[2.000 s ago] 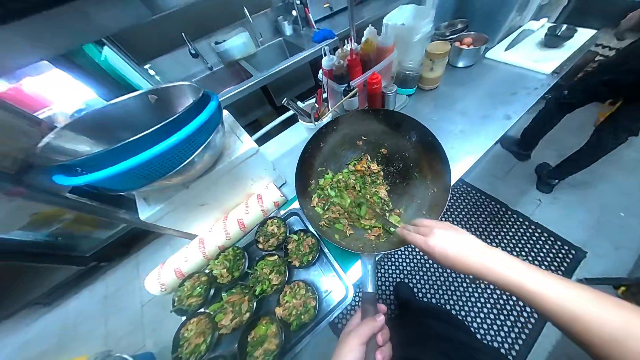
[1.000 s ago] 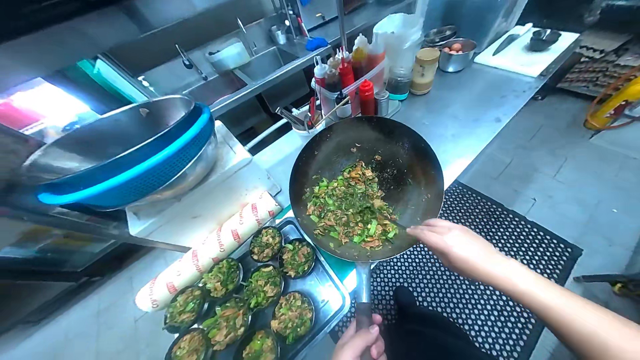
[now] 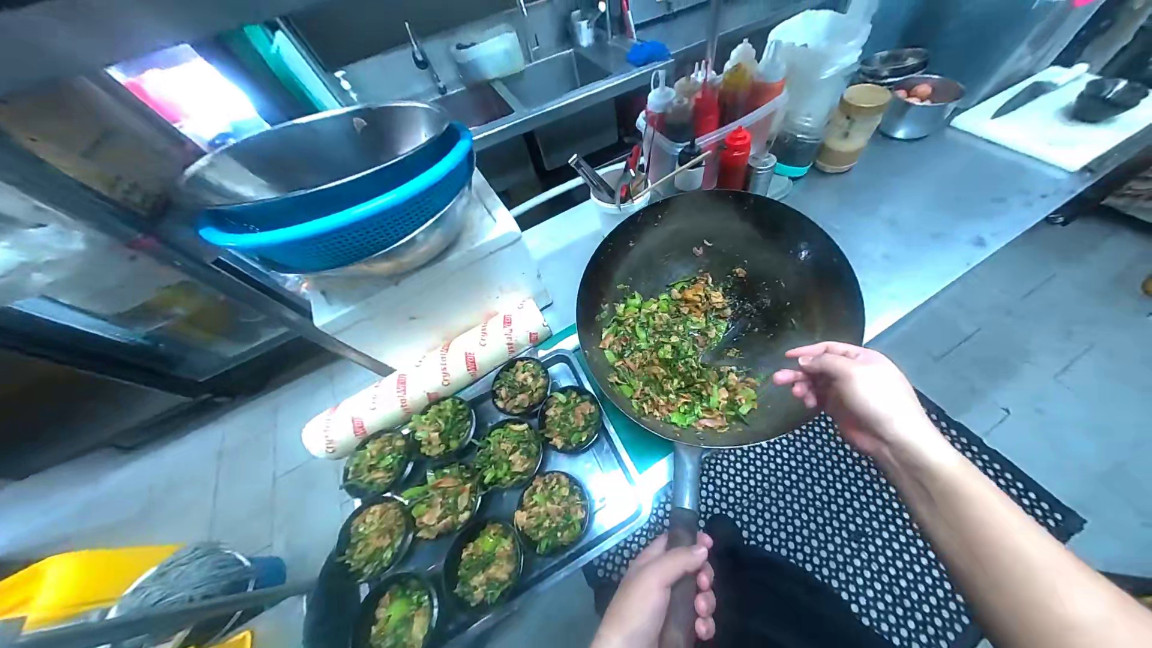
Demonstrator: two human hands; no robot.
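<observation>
A dark wok (image 3: 810,270) holds a chopped mix (image 3: 675,360) of green vegetable and brown bits, heaped toward its left side. My left hand (image 3: 661,589) is closed round the wok's handle (image 3: 686,522) at the bottom. Over the wok's lower right rim is my right hand (image 3: 846,387), fingers curled; a thin, blurred utensil seems to run from it into the food, but its grip is unclear. To the left, a metal tray (image 3: 621,477) carries several black bowls filled with a similar mix, one bowl (image 3: 552,513) near the wok.
A roll of cling film (image 3: 432,378) lies beyond the tray. Behind it are a blue colander (image 3: 360,225) and metal bowls. Sauce bottles (image 3: 735,157), a utensil tub (image 3: 621,198) and a jar (image 3: 850,126) stand behind the wok. A knife (image 3: 1026,97) rests on a white board (image 3: 1017,135).
My right hand has lifted slightly and its fingers curl more over the wok's rim. The food has shifted a little within the wok. A person's legs, seen at the right two seconds ago, are out of view.
</observation>
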